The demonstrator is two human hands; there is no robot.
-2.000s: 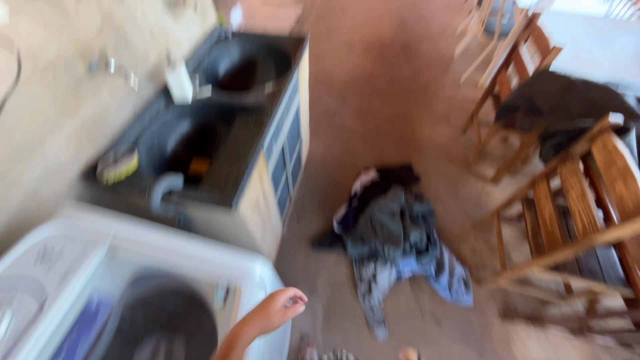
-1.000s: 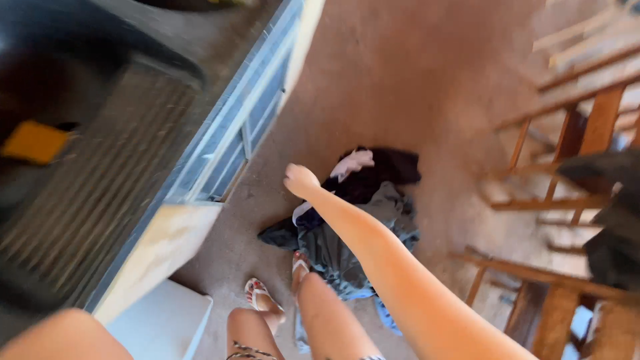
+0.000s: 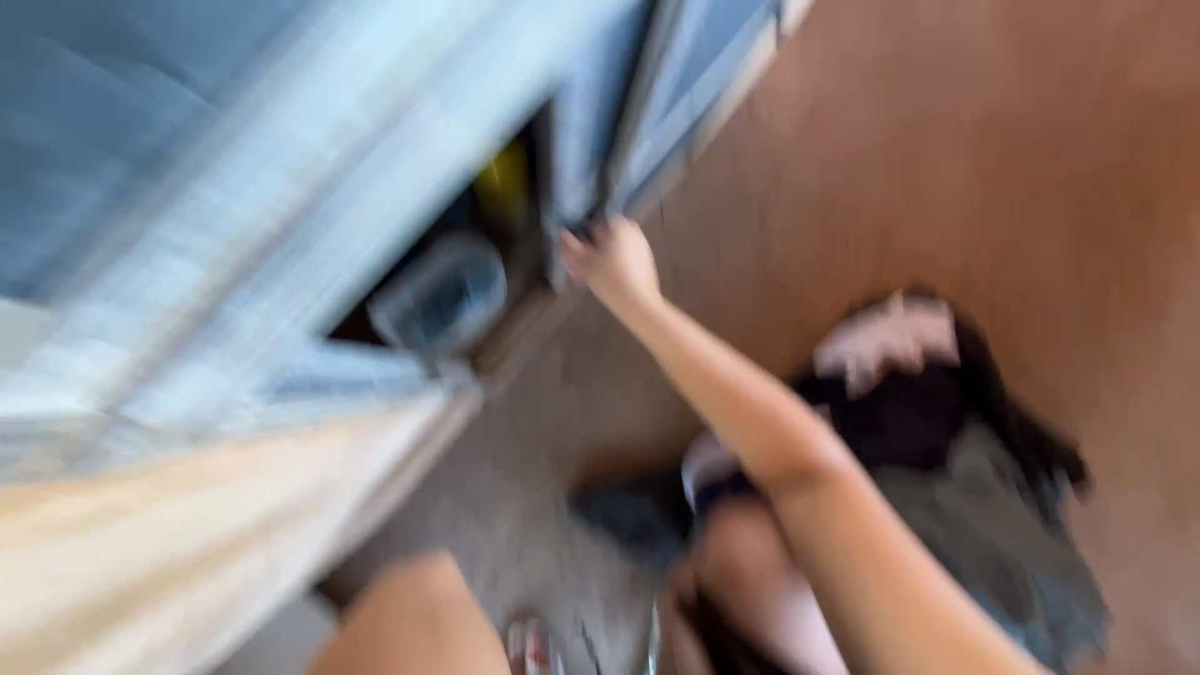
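My right hand (image 3: 614, 258) grips the edge of a cabinet door (image 3: 577, 141) below the counter, its fingers curled around a dark part there. The door stands ajar. Inside the dark opening are a clear container (image 3: 441, 291) and, behind it, a blurred yellow object (image 3: 504, 183). My left hand is out of the frame. A heap of clothes (image 3: 900, 412), dark, pink and grey-green, lies on the floor to the right of my forearm.
The cabinet's blue-grey front (image 3: 234, 187) fills the upper left, beside its pale side wall (image 3: 187, 534). My knees and a foot (image 3: 532, 647) are at the bottom. Brown floor (image 3: 1031, 169) stretches to the right.
My right hand has moved from above the floor to the cabinet door, which has been opened and shows the inside. The view has come down much closer to the cabinet.
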